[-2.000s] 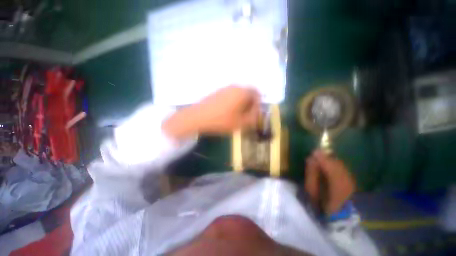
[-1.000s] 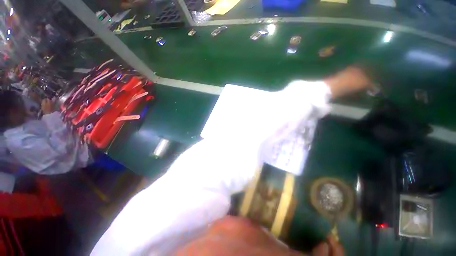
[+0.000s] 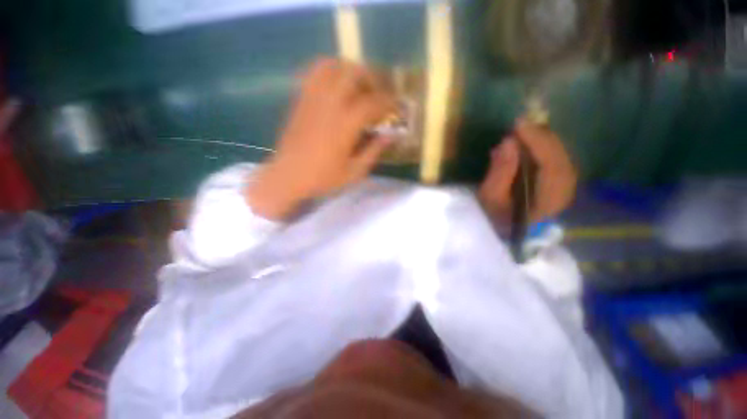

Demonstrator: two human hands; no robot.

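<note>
The frame is blurred. My left hand (image 3: 328, 135) is over the left part of the brown fixture pad (image 3: 415, 147) with two cream-yellow strips. Its fingertips pinch a small pale, shiny piece, apparently a watch housing (image 3: 391, 127); its details are blurred. My right hand (image 3: 536, 168), with a blue band at the wrist, is right of the pad and closed around the dark handle of the soldering iron (image 3: 521, 192). The iron's metal end (image 3: 536, 110) points up toward the tip cleaner. A thin pale line runs left from my left wrist.
The round tip cleaner (image 3: 557, 20) is beyond my right hand. A white sheet (image 3: 213, 10) lies at the upper left. A black station with a red light (image 3: 670, 56) is at the upper right. A silvery block (image 3: 79, 129) lies at left. Blue and red bins are at lower right.
My left hand reached far across the bench a second ago and is now back at the pad with a small piece. The view has tilted down. My right hand still holds the iron.
</note>
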